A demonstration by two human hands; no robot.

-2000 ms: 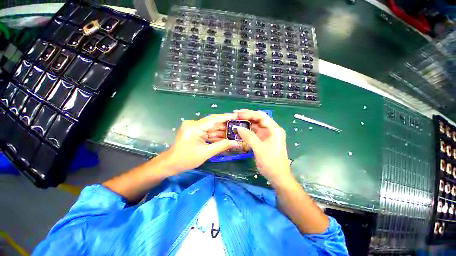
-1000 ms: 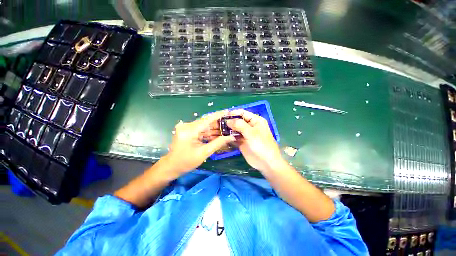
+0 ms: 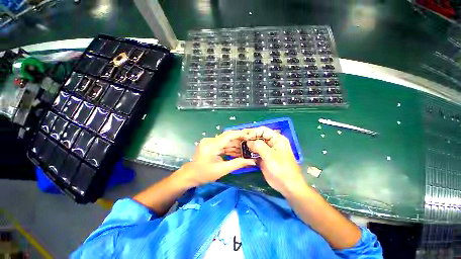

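A small dark watch case (image 3: 246,149) with a metallic rim is held between both hands above the blue parts box (image 3: 297,146). My left hand (image 3: 215,158) grips the case from its left side, thumb below it. My right hand (image 3: 273,154) is on the case from the right, with its thumb over the face. The fingers hide most of the case and part of the box. Any part under the right thumb cannot be seen.
A clear component tray (image 3: 263,71) with rows of dark parts lies behind the box. A black case tray (image 3: 98,114) is at left. Pale tweezers (image 3: 349,126) and a small tan piece (image 3: 314,172) lie right. Clear ribbed trays (image 3: 445,167) are far right. White bits are scattered around.
The view has shifted, so the bench things sit lower and further right than a second ago. Both hands still hold the case, which the right fingers now cover more.
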